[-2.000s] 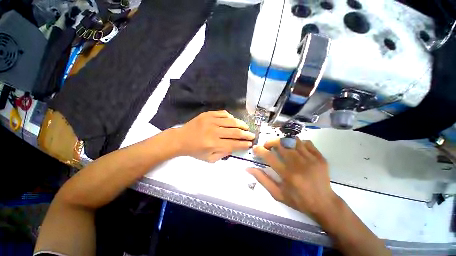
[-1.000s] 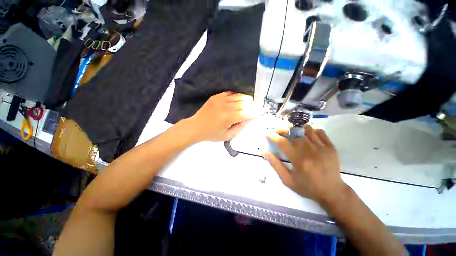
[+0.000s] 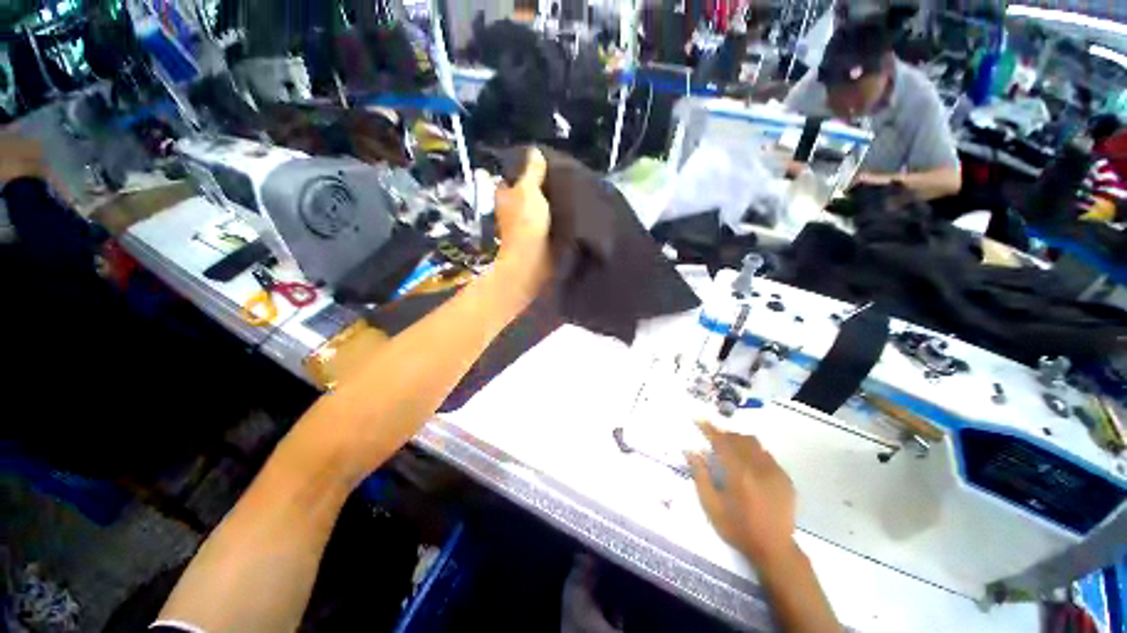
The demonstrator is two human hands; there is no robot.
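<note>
My left hand (image 3: 524, 229) is raised above the table, left of the machine head, and grips a dark fabric piece (image 3: 608, 254) that hangs from it to the right. My right hand (image 3: 744, 490) lies low over the white table in front of the needle area, fingers apart, with nothing seen in it. The white sewing machine (image 3: 791, 352) with a blue stripe stands beyond it. The presser foot area (image 3: 717, 386) shows no fabric under it. Another dark panel (image 3: 501, 352) lies on the table, partly behind my left forearm.
Orange scissors (image 3: 260, 308) and a red-handled tool (image 3: 295, 293) lie at the left table edge, near a grey vented housing (image 3: 328, 210). Dark fabric heaps (image 3: 964, 278) lie behind the machine. A person in a grey shirt (image 3: 917, 124) sits at another machine beyond.
My left hand has lifted away from the needle with the dark fabric. My right hand stays near the machine front. The view has tipped up, showing the room and the other person.
</note>
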